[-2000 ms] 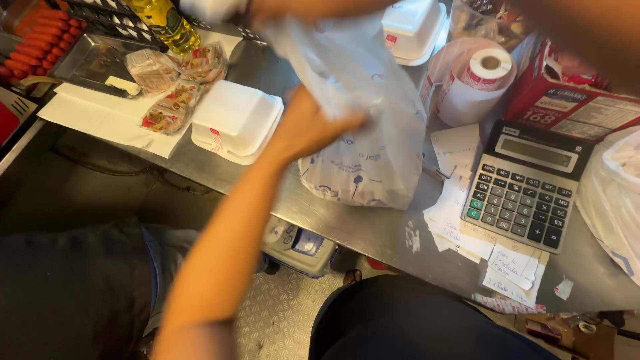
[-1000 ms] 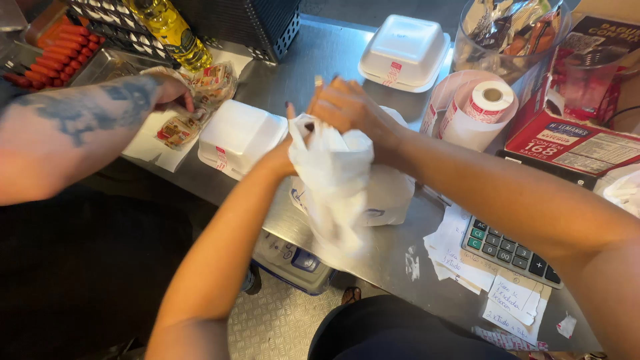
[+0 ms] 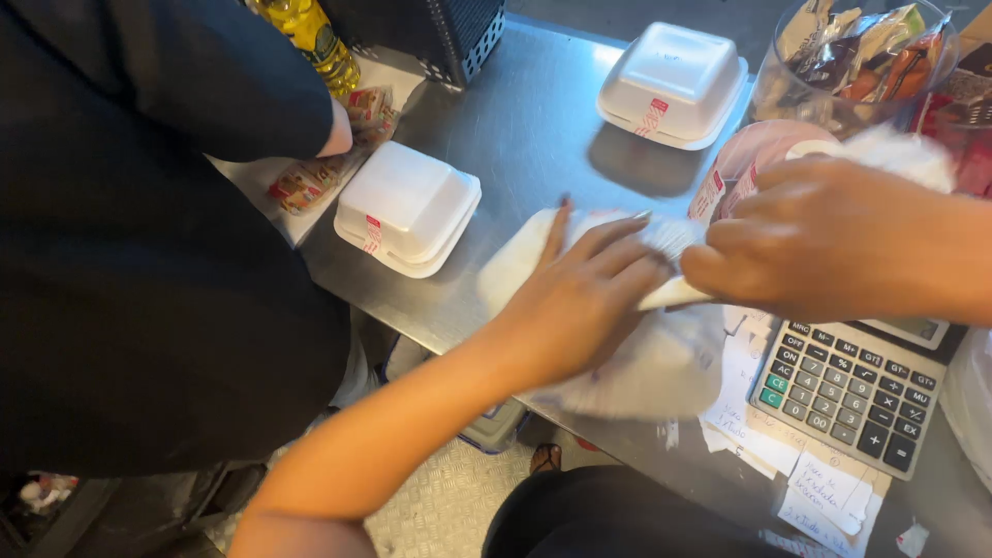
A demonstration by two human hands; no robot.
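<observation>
A white plastic bag [image 3: 651, 372], blurred by motion, lies on the steel counter [image 3: 535, 139] below my hands. My right hand [image 3: 798, 240] is closed on the bag's gathered top, and a loose white end shows above the fist. My left hand [image 3: 597, 294] rests on the bag with fingers spread; whether it grips the plastic cannot be told. Left of the bag sits a closed white foam box [image 3: 411, 205] with a red and white sticker. A second closed foam box [image 3: 670, 81], also with a sticker, stands further back.
A person in dark clothes [image 3: 155, 271] stands close on the left, beside wrapped packets [image 3: 310, 182], an oil bottle [image 3: 314, 46] and a black perforated crate [image 3: 434, 31]. At right are sticker rolls [image 3: 763, 155], a clear tub of sachets [image 3: 860, 62], a calculator [image 3: 852, 395] and handwritten notes [image 3: 825, 488].
My right hand has moved right, pulling the bag's top that way. The person on the left has come closer; their tattooed forearm, seen earlier over the packets, is out of sight.
</observation>
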